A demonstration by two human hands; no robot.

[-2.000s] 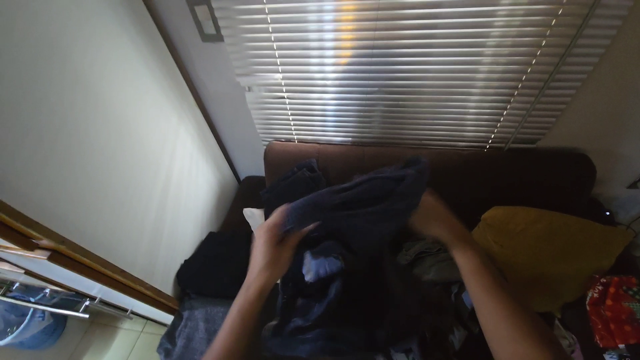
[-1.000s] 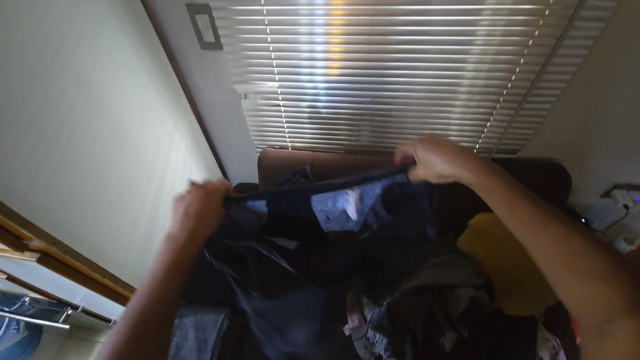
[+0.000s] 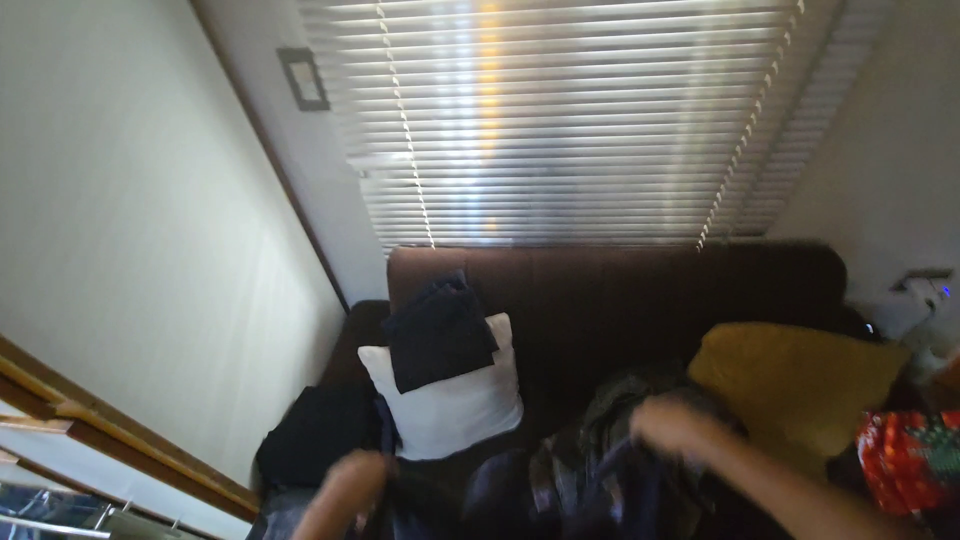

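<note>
A dark garment is stretched low between my hands, blurred by motion and cut off by the bottom edge. My left hand grips its left side, in front of a black cloth heap. My right hand grips its right side, over a pile of dark clothes. Behind them on the brown sofa, a white pillow leans with folded dark clothes on it. The fingertips of both hands are too blurred to see.
Black clothing lies at the sofa's left end. A mustard cushion and a red patterned item are at the right. White blinds hang behind the sofa. A wood-edged panel and metal rack stand at the left.
Both hands have come down with the garment from their raised position a second ago. The white pillow and the folded clothes on it now show, mostly hidden before by the garment.
</note>
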